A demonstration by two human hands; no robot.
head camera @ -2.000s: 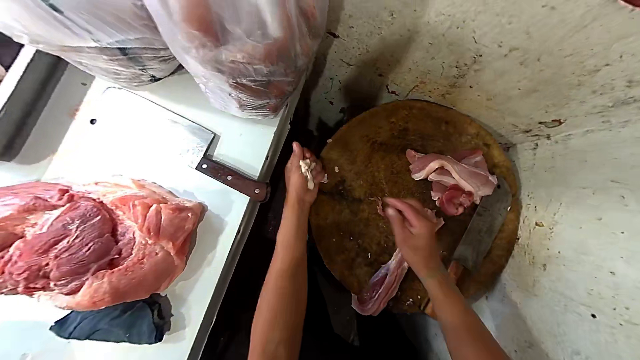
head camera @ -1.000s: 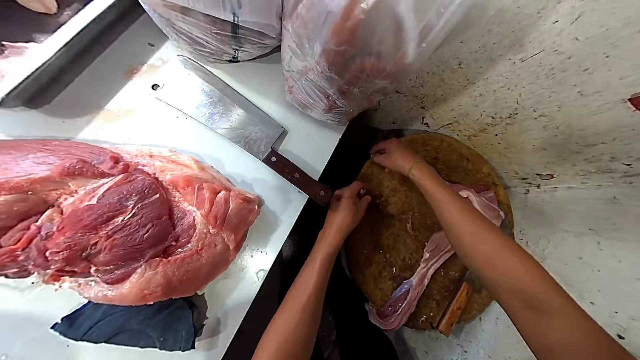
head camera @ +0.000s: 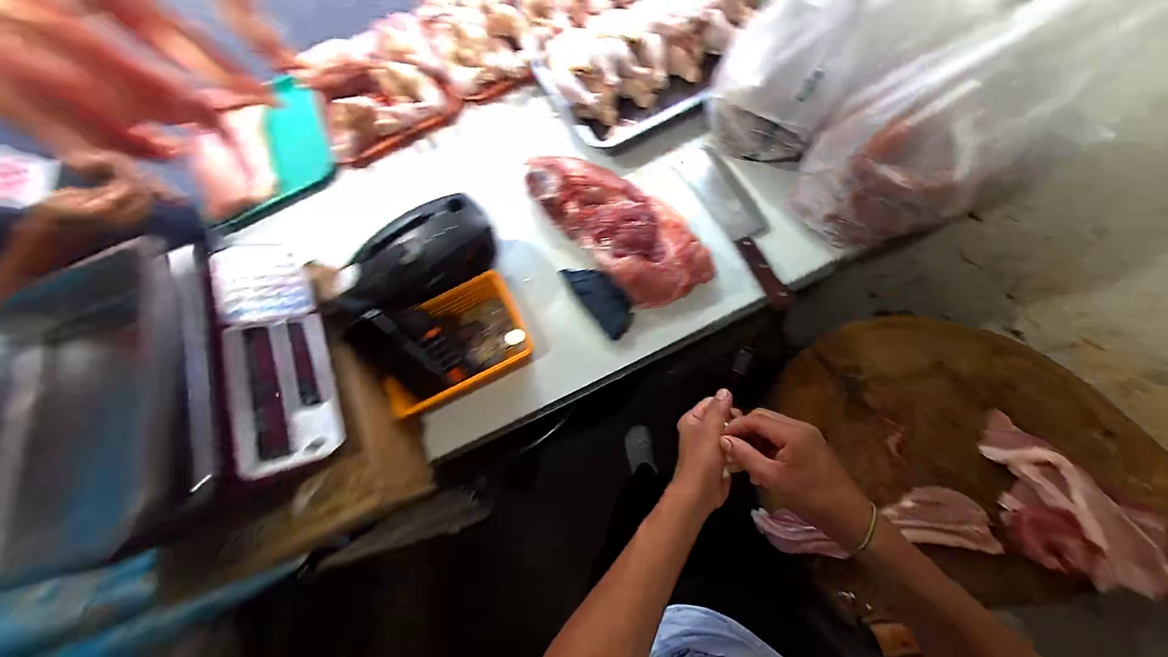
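My left hand (head camera: 704,452) and my right hand (head camera: 789,461) meet in front of me, left of the round wooden chopping block (head camera: 876,374). Small pale bits show between the fingers; whether either hand grips them is unclear. Slices of raw meat (head camera: 944,518) and a larger folded piece of meat (head camera: 1068,511) lie on the block. On the white table, a cleaver (head camera: 730,196) lies with its dark handle at the front edge. Left of it rests a big cut of raw meat (head camera: 630,228), touching a dark cloth (head camera: 598,301).
An orange basket (head camera: 461,342) holds coins and dark items beside a black device (head camera: 424,246). A white scale (head camera: 278,365) stands farther left. Trays of poultry (head camera: 630,68) and plastic bags of meat (head camera: 903,155) line the back. Another person's hand (head camera: 100,201) shows at far left.
The view has swung left, showing more of the table. My hands, apart a second ago with the right hand over the block's upper edge, are now together left of the block.
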